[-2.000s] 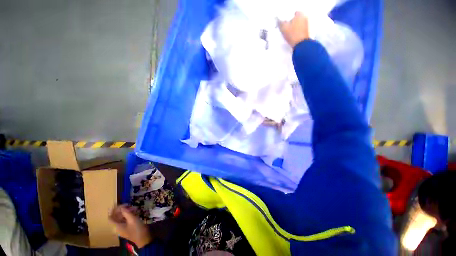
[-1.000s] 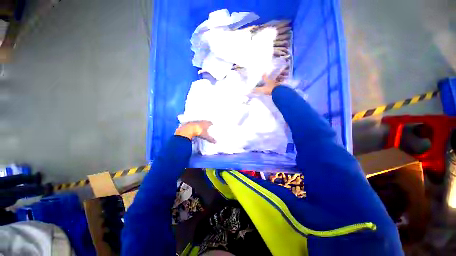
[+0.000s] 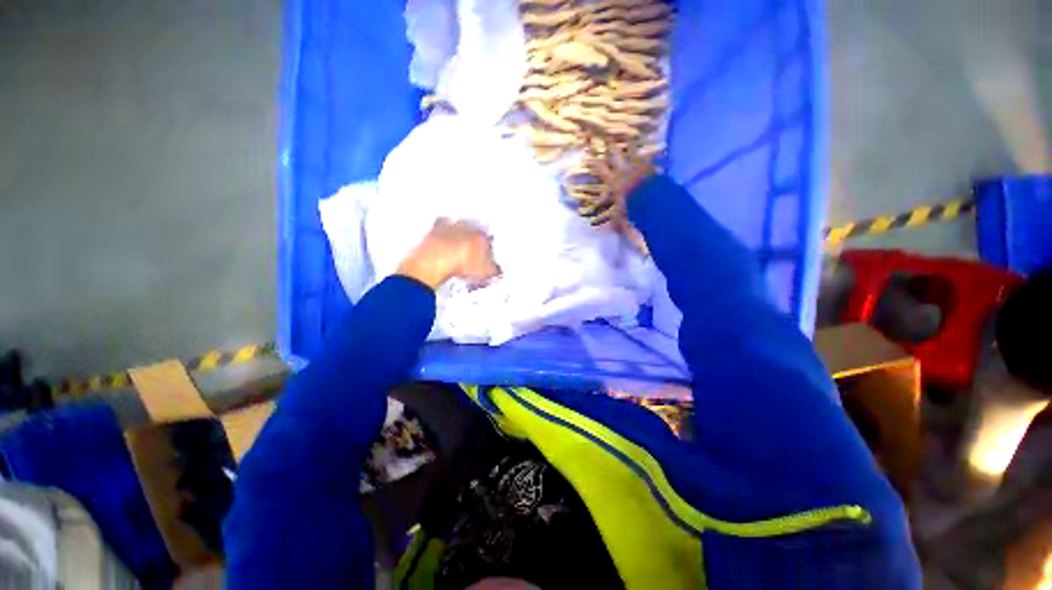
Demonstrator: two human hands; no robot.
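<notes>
A large blue plastic tub (image 3: pixel 738 115) stands in front of me. Rows of tan figure parts (image 3: pixel 594 75) lie in its far middle part. White liner sheets (image 3: pixel 461 161), crumpled and overexposed, cover the near and left part. My left hand (image 3: pixel 456 254) is on the white liner with its fingers curled, shut on a fold of it. My right hand (image 3: pixel 635 184) is at the near right end of the tan parts, over a loose cluster of them. Its fingers are blurred and blend with the parts, so its grip cannot be told.
An open cardboard carton (image 3: pixel 173 398) with dark contents is at the lower left, another carton (image 3: pixel 871 357) at the lower right. A red stool-like object (image 3: pixel 934 305) and a blue bin (image 3: pixel 1015 225) are at the right. Yellow-black tape (image 3: pixel 906 219) crosses the grey floor.
The white liner has been drawn back to the left and towards me, baring far more tan parts. My left hand, first outside the tub, came onto the liner; my right hand came down from the far end.
</notes>
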